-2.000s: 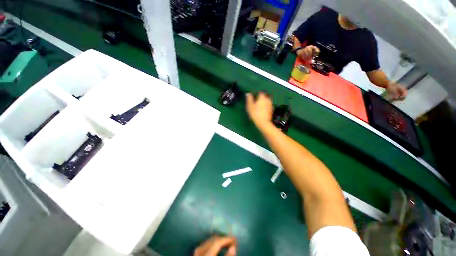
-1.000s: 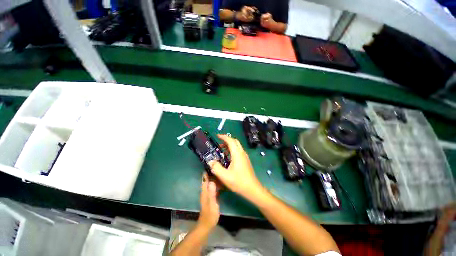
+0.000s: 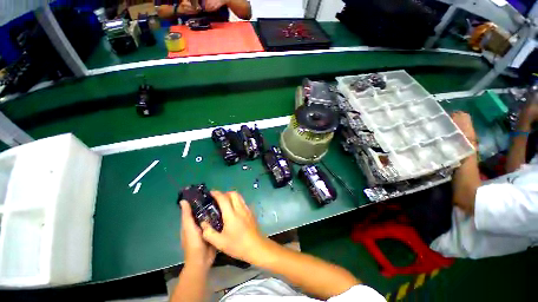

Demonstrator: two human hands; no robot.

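A part-assembled black camera body is held above the green bench, low and left of the middle. My left hand holds it from the near left side, thumb along its edge. My right hand grips its right and near side, with fingertips on it. Small silvery detail shows on the body's dark surface. The fingers hide its lower part. Two black camera units stand side by side beyond it, with another unit and a further one to their right.
A white divided bin is at left. A cream-green cylinder stands beside a clear blister tray. White strips lie on the bench. One black unit is on the far strip. A person in white is at right; another's hands are across the line.
The view has swung right, bringing in the whole clear tray and the person at right. First my right hand reached to the far strip; now both hands hold a camera body over the bench.
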